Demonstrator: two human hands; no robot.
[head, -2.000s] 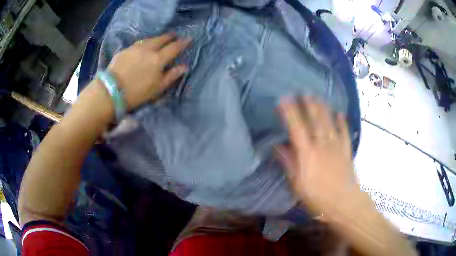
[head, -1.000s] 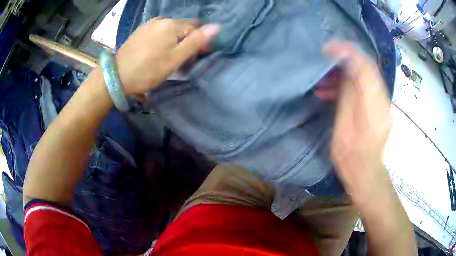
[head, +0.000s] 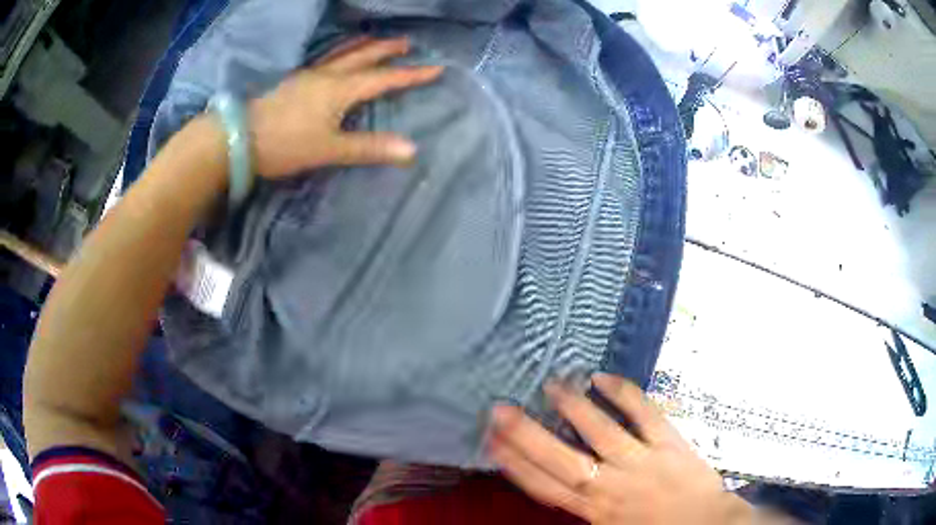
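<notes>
A denim jacket lies wrong side up, pale grey-blue, over the table edge and my lap. Its dark blue hem band curves along the right side. A curved, stitched pocket bag shows in the middle. A white care label shows at the left. My left hand lies on the upper left of the cloth with fingers spread. My right hand rests on the lower right edge near the hem band, fingers apart. Neither hand visibly pinches the cloth.
The white sewing table is at the right, with a printed ruler edge. Black thread snips lie on it. Machine parts and a dark tangle of strips are at the upper right. Dark blue denim is at the lower left.
The inside of the jacket is spread flatter, showing the pocket bag and label. My right hand has moved down to the lower edge. My left hand has opened out on the cloth.
</notes>
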